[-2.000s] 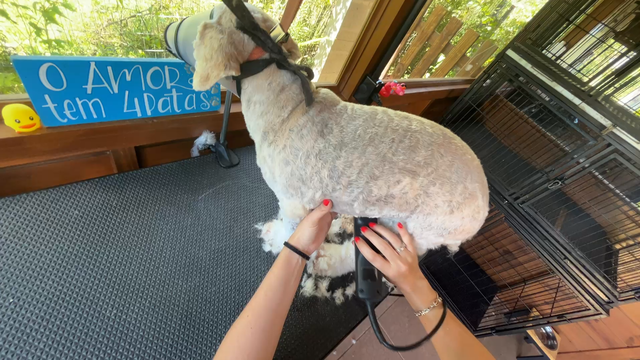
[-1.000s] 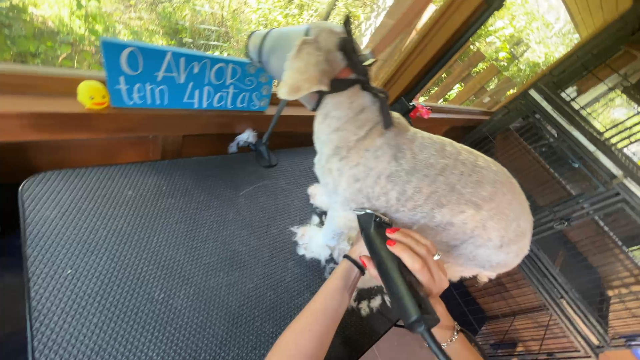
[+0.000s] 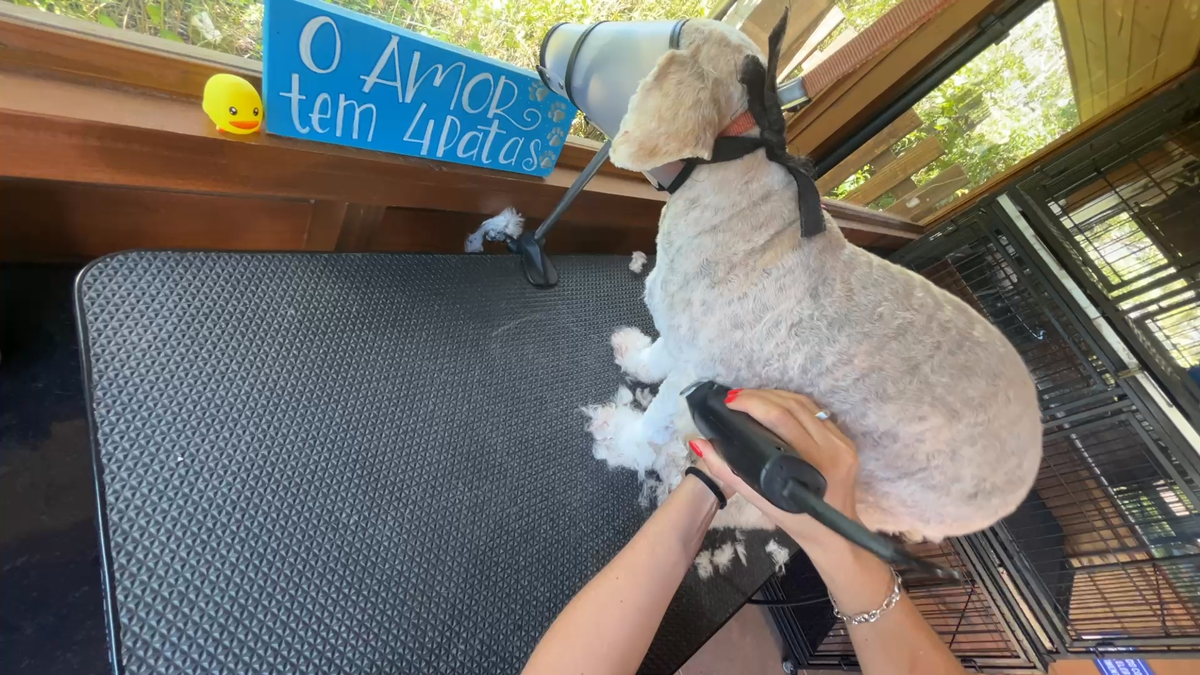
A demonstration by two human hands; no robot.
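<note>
A closely clipped, light-coated dog [image 3: 825, 309] with a cone-shaped muzzle [image 3: 614, 70] and a black neck strap is on a black textured grooming table [image 3: 328, 450]. My right hand [image 3: 797, 441] is closed around a black electric clipper [image 3: 750, 445], its blade end at the dog's front leg [image 3: 667, 403]. My left hand [image 3: 717, 469], with a black band at the wrist, reaches in beneath the clipper by the leg; its fingers are mostly hidden, so its hold cannot be told. Loose white fur lies around the paws.
Black wire crates [image 3: 1087, 487] stand at the right. A blue sign [image 3: 412, 89] with lettering and a yellow rubber duck [image 3: 232, 104] rest on the wooden window ledge. A dark metal post [image 3: 574, 192] rises from the table's back edge, with a fur tuft beside its base.
The clipper, upright below the dog's belly two seconds ago, is now slanted at the front leg. My left hand has left the dog's side and gone in behind the clipper. The view has shifted.
</note>
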